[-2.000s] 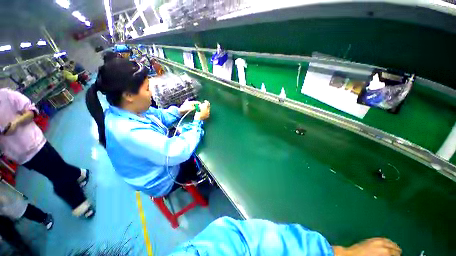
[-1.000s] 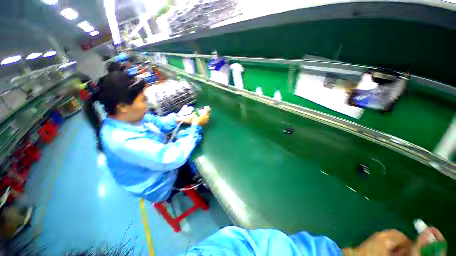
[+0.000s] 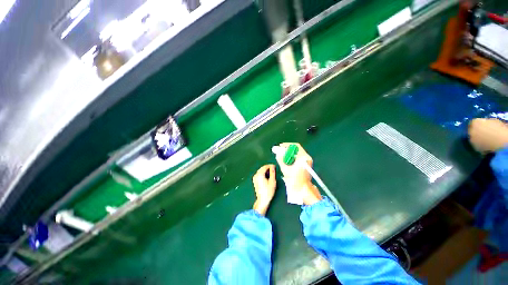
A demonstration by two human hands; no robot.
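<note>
My left hand (image 3: 264, 183) is above the dark green belt (image 3: 223, 245), fingers curled around a small black round part (image 3: 268, 173), of which only a dark spot shows. My right hand (image 3: 298, 172) is just to its right and holds a glue syringe with a green cap (image 3: 291, 154); its pale end points up and left. A thin pale hose (image 3: 328, 193) runs from it along my right forearm. White paper shows under the right palm. The two hands are close but apart.
Black parts (image 3: 312, 129) (image 3: 216, 179) sit spaced on the belt. A striped strip (image 3: 411, 151), blue sheet (image 3: 445, 104) and orange fixture (image 3: 461, 53) are at the right, beside another person's hand (image 3: 488, 134). A metal-edged rail (image 3: 250, 123) and green shelf run behind.
The view has swung right, away from the seated neighbour. Both my hands are now fully in view, side by side; before, they were at the bottom right edge.
</note>
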